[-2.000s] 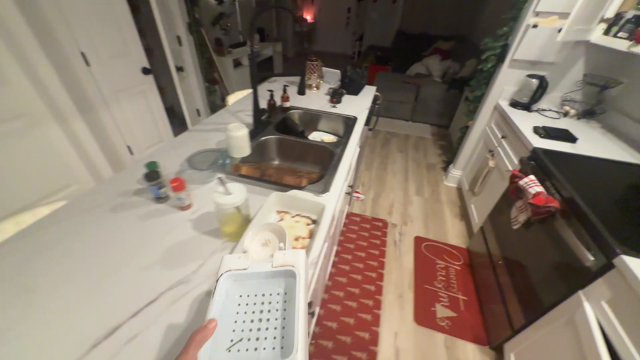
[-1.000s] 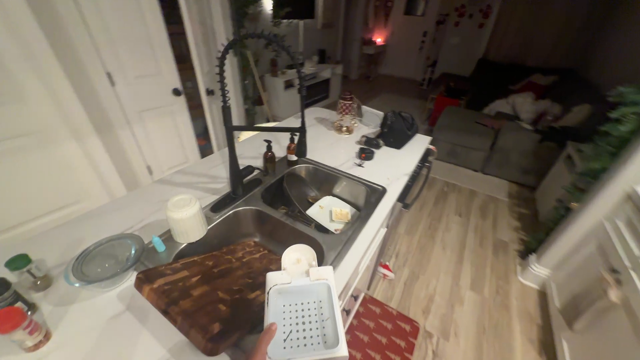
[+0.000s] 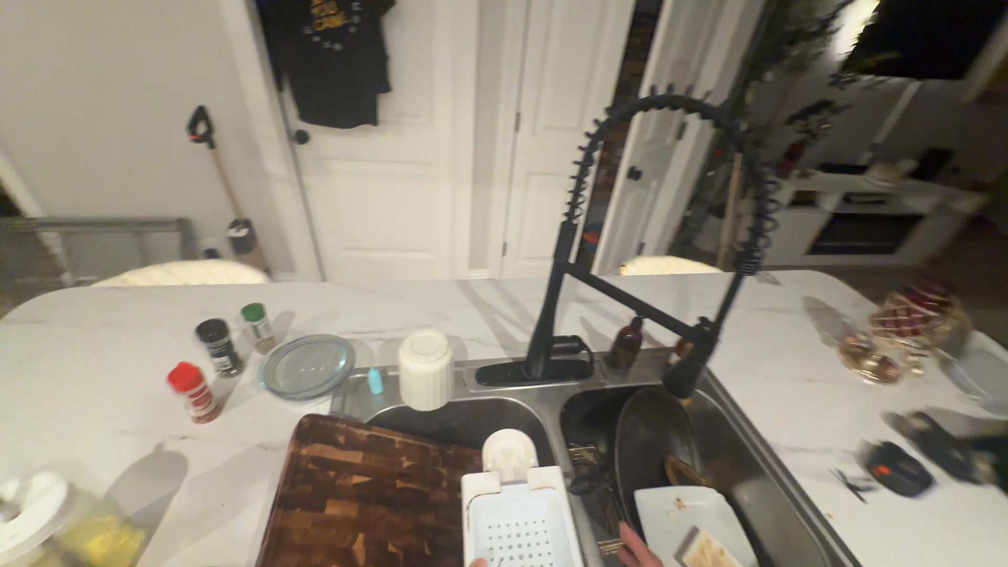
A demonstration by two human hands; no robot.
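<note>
A white plastic grater box [image 3: 524,524] with a perforated panel is at the bottom middle, in front of the sink divider. Only a fingertip of my left hand [image 3: 478,562] shows, against the box's lower left edge. My right hand [image 3: 636,547] has its fingers at the left edge of a white square plate [image 3: 683,512] in the right basin; whether it grips the plate cannot be told. A pale block with brown bits [image 3: 706,550] lies on that plate. Behind it a dark pan [image 3: 652,441] leans in the basin. A wooden cutting board [image 3: 370,488] covers part of the left basin.
A tall black spring faucet [image 3: 543,315] rises behind the sink. A ribbed white cup [image 3: 426,370], a glass lid [image 3: 307,367] and several spice jars [image 3: 218,347] stand left of it. Soap bottles [image 3: 626,345] are behind the right basin.
The view has swung left and closer to the sink. The white box has moved from the counter beside the sink to over the sink area. My right hand has come into view at the plate.
</note>
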